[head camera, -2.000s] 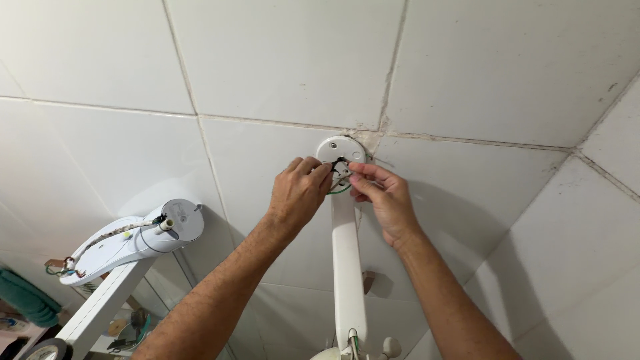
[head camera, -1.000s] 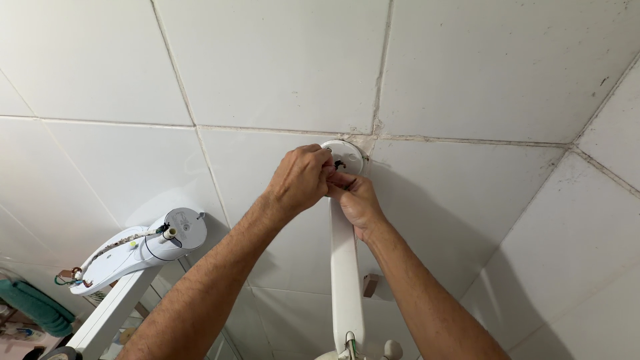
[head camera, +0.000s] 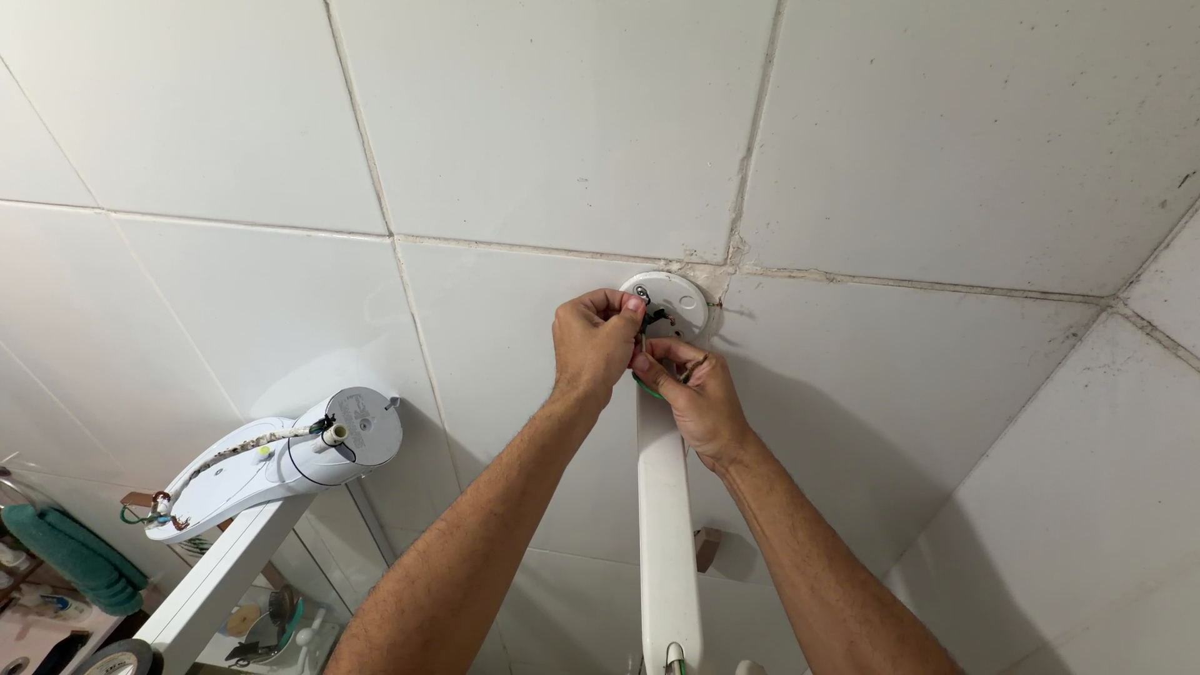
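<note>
A round white cover plate (head camera: 689, 298) sits on the tiled wall, with black-taped wires (head camera: 658, 317) coming out at its middle. My left hand (head camera: 592, 345) pinches a thin wire between thumb and index finger at the plate's lower left. Just below and to the right, my right hand (head camera: 696, 398) holds wire near its fingertips; a brownish wire end shows between its fingers. A green wire (head camera: 645, 386) curves beneath my hands, at the top of a long white shower arm (head camera: 664, 525). The exact point where the wires meet is partly hidden by my fingers.
At left, a white electric shower unit (head camera: 366, 427) with loose wires rests on a white frame rail (head camera: 230, 572). A roll of black tape (head camera: 120, 658) is at the lower left, near a green towel (head camera: 75, 558). A brown block (head camera: 707, 548) is on the wall behind the arm.
My hands were close together over the plate one second ago; now they are slightly apart, the right one lower, and more of the plate and black-taped wires shows.
</note>
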